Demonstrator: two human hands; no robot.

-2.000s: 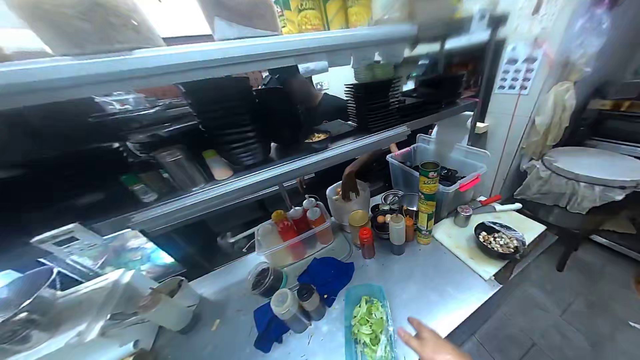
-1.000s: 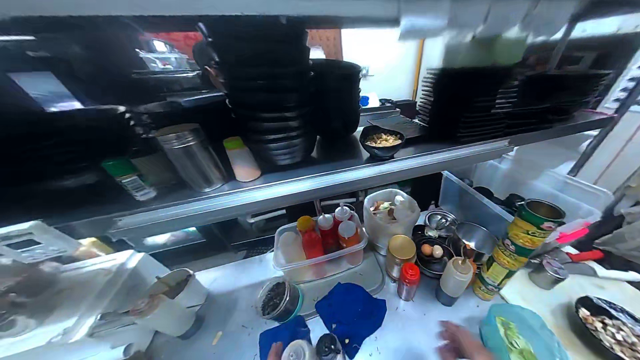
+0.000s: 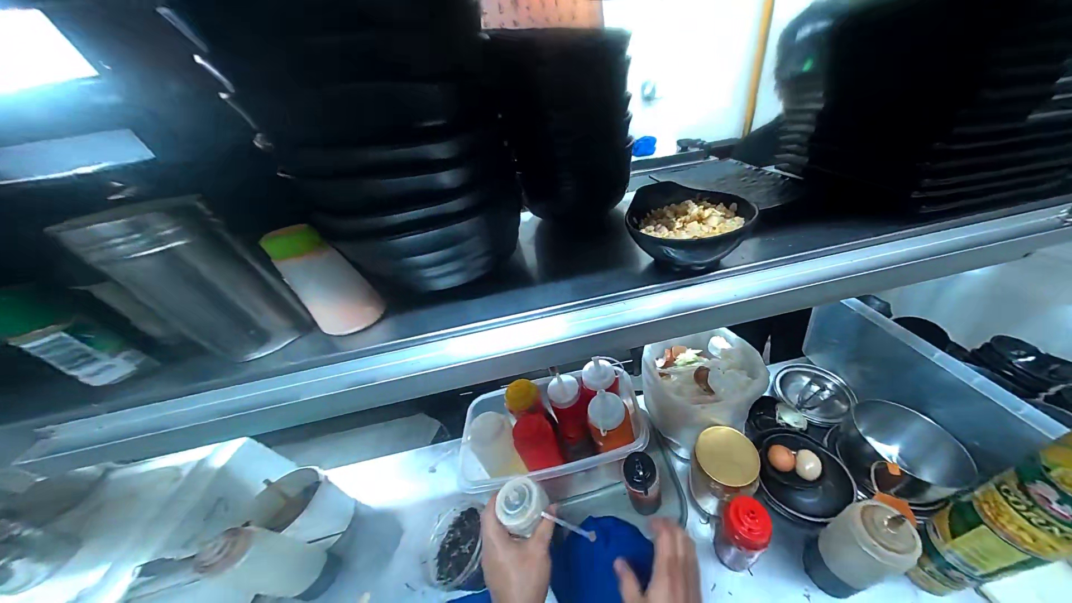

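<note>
My left hand point(image 3: 515, 559) is closed around a small jar with a whitish lid point(image 3: 521, 505), held upright above the counter; a thin pale stick or handle point(image 3: 569, 526) juts from beside it to the right. My right hand point(image 3: 667, 563) has its fingers apart over the right edge of a crumpled blue cloth point(image 3: 601, 553), with nothing seen in it. Behind that hand a black-capped shaker point(image 3: 641, 482) stands by a clear plastic tub point(image 3: 557, 486) of sauce squeeze bottles. A tub of dark flakes point(image 3: 457, 544) sits left of my left hand.
Above runs a metal shelf point(image 3: 586, 322) with stacked black bowls point(image 3: 402, 209) and a bowl of chopped food point(image 3: 691, 219). To the right are a red-lidded jar point(image 3: 744, 532), a gold-lidded jar point(image 3: 727, 461), eggs in a black bowl point(image 3: 808, 494), a squeeze bottle point(image 3: 871, 544) and cans point(image 3: 1013, 511).
My left hand has taken hold of the white-lidded jar. The black-capped shaker, beside that jar before, now stands near the sauce tub. My right hand has moved from beside the greens to the blue cloth.
</note>
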